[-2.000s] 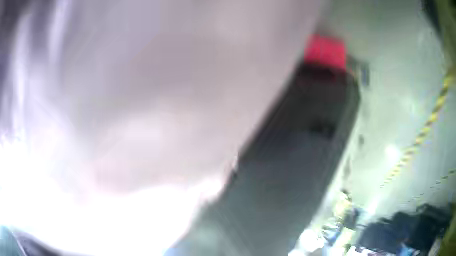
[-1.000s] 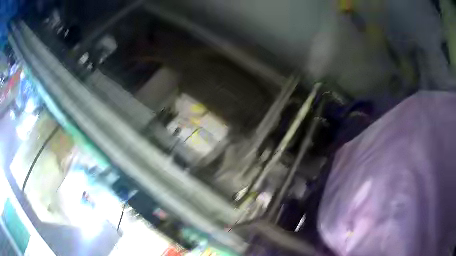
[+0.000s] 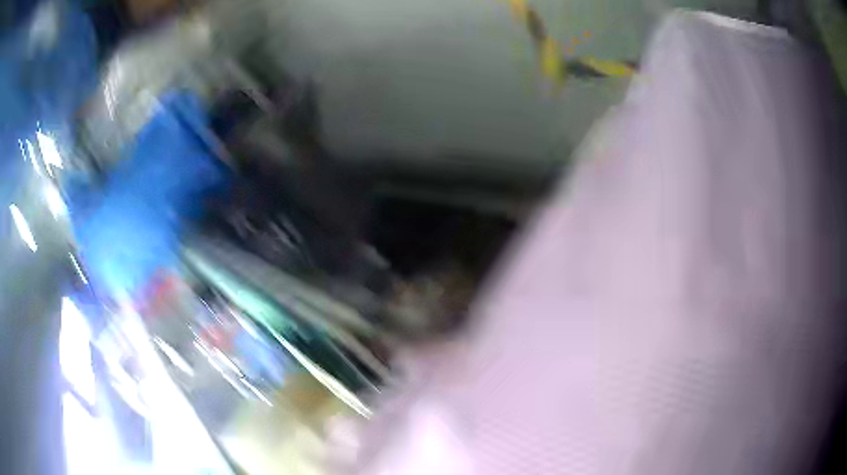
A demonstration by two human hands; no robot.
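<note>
The view is strongly blurred and tilted. Pink-lilac smock cloth with a fine grid fills the right side and lower middle. To its left runs a green-topped line edge with a pale metal rim. Dark, blurred shapes lie beyond it, and I cannot tell what they are. Neither of my hands can be made out. I see nothing held.
A bright blue shape, perhaps a person's clothing, is at the upper left. Grey floor with yellow-black marking tape is at the top. Small red and blue blurs and bright glare lie at the lower left.
The view has swung. The metal frame with the white and yellow items is no longer distinct. The pink cloth covers more of the right side, and the blue shape has come in at the left.
</note>
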